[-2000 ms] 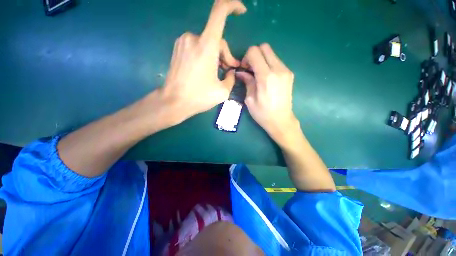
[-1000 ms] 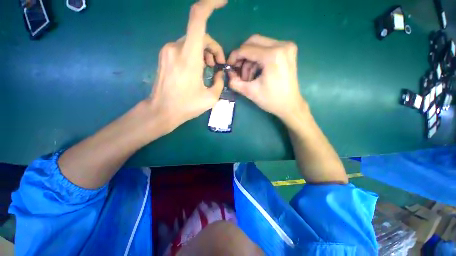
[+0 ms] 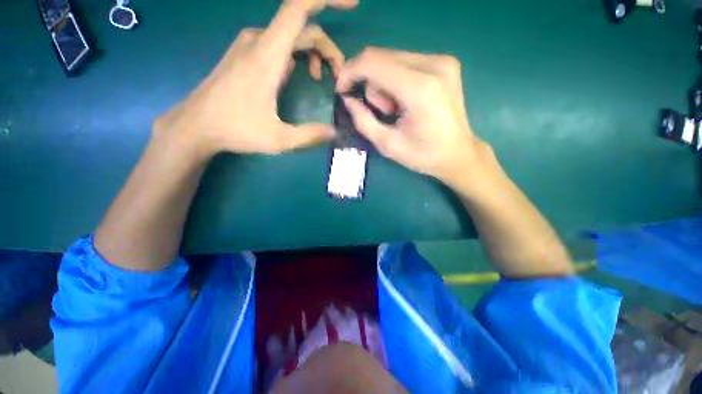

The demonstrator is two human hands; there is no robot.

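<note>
A phone unit (image 3: 347, 172) lies on the dark green table in front of me, its bright white area towards me and its dark end under my right fingers. My right hand (image 3: 419, 108) pinches the dark upper end between thumb and curled fingers; a thin dark piece shows inside the curled fingers. My left hand (image 3: 239, 100) is at the left, thumb and fingers spread wide; its thumb tip is at the left edge of the dark part and a fingertip is near its top. Whether they press on it, I cannot tell.
A phone with a pale-framed window (image 3: 69, 42) lies at the far left, beside a small oval ring (image 3: 123, 16). Another phone with small round parts (image 3: 622, 8) is at the top right. More phones (image 3: 679, 127) lie at the right edge. A blue sleeve (image 3: 654, 258) is at the lower right.
My left thumb and fingers have spread apart from the closer pinch at the phone's upper end. My right hand stays on the dark end. The view has shifted, so fewer phones show at the right.
</note>
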